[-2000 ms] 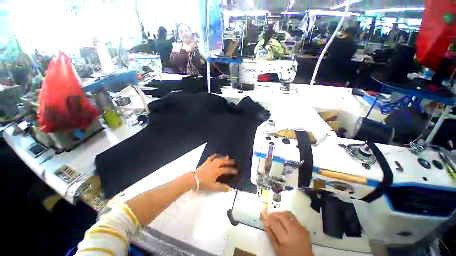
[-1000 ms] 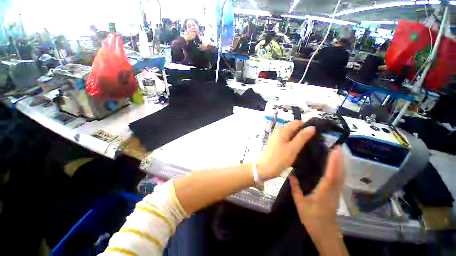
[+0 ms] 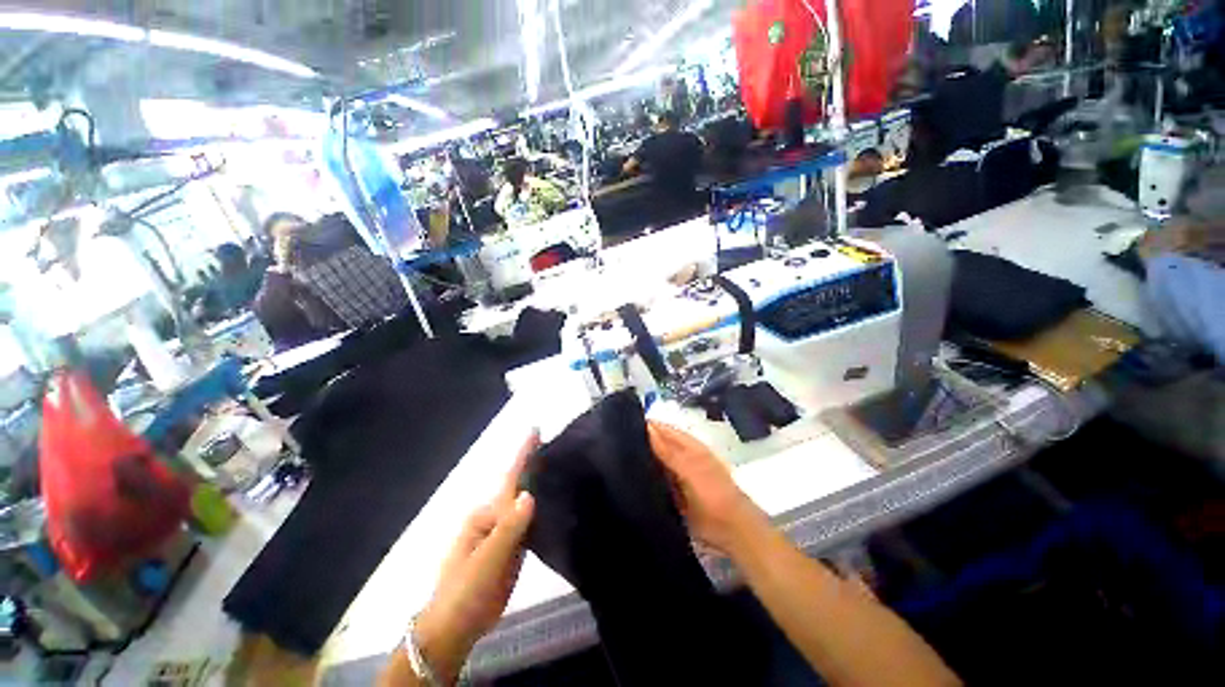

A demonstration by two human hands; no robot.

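A long black fabric piece (image 3: 611, 510) is held up in front of the table's edge, its lower end hanging below the edge. My left hand (image 3: 481, 557) holds its left side, fingers along the edge. My right hand (image 3: 692, 477) holds its upper right side. A larger black cut panel (image 3: 390, 456) lies on the white table to the left. The white sewing machine (image 3: 833, 342) with a dark control panel stands just beyond my right hand. Its needle area is partly hidden by the fabric and hands.
Black labels (image 3: 759, 407) hang on the machine's front. A red plastic bag (image 3: 101, 477) is on the neighbouring machine at left. A dark fabric pile (image 3: 1014, 295) lies at right. A person (image 3: 316, 275) sits across, beyond the table. A larger red bag (image 3: 820, 61) hangs at the back.
The view has swung right. My hands have come away from the machine bed and head, and now hold the black piece up between them. The large panel remains on the table.
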